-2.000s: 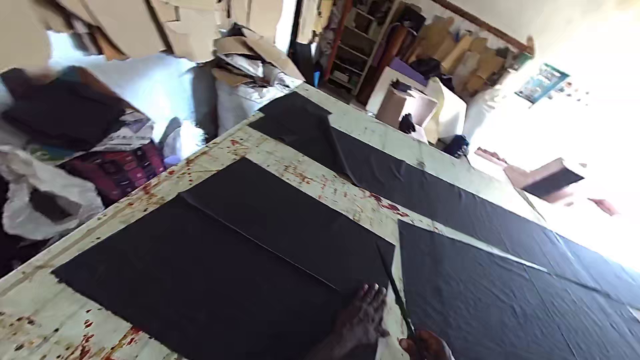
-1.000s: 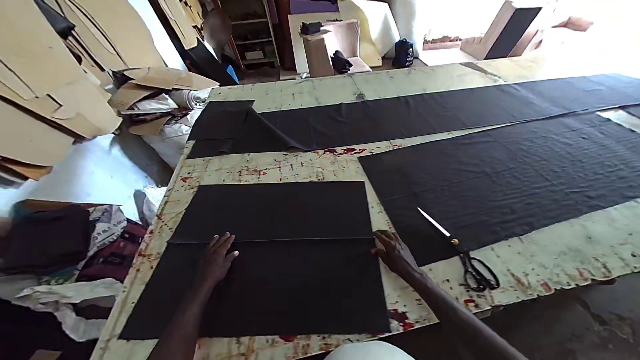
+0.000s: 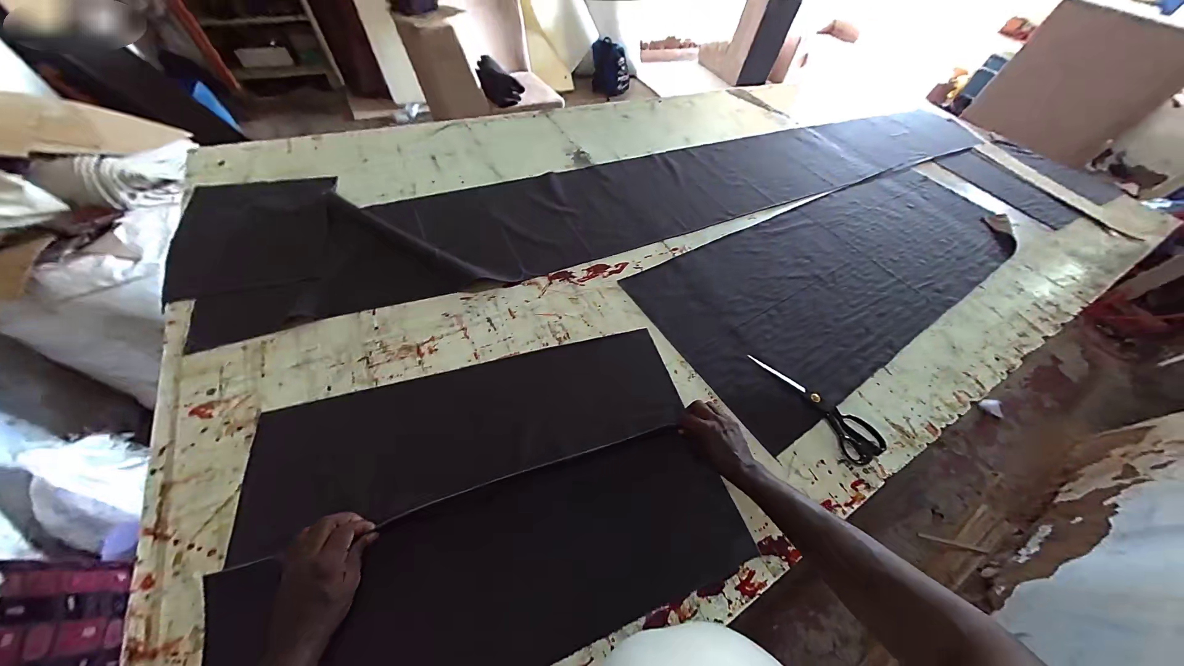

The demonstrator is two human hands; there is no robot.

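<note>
Two black fabric pieces lie before me on a stained table point(image 3: 398, 361), the nearer piece point(image 3: 555, 546) meeting the farther one point(image 3: 462, 416) along a lengthwise edge. My left hand point(image 3: 324, 564) pinches that edge toward its left part. At its right end, my right hand point(image 3: 717, 437) has its fingers closed on the fabric edge. Black-handled scissors point(image 3: 816, 398) lie to the right of my right hand, blades on a larger black fabric panel point(image 3: 814, 296), handles on the tabletop. Behind runs a long black fabric strip point(image 3: 629, 203), folded over at its left.
White sacks point(image 3: 92, 305) and cardboard point(image 3: 92, 129) stand along the table's left side. Beyond the far edge are a chair-like piece point(image 3: 462, 55) and a dark backpack point(image 3: 610, 67). A large brown board point(image 3: 1073, 83) leans at the far right. Debris lies on the floor point(image 3: 953, 527) at right.
The scissors, in my right hand two seconds ago, now lie on the fabric and table. My hands, flat on the fabric a second ago, now grip its edge. The view has shifted.
</note>
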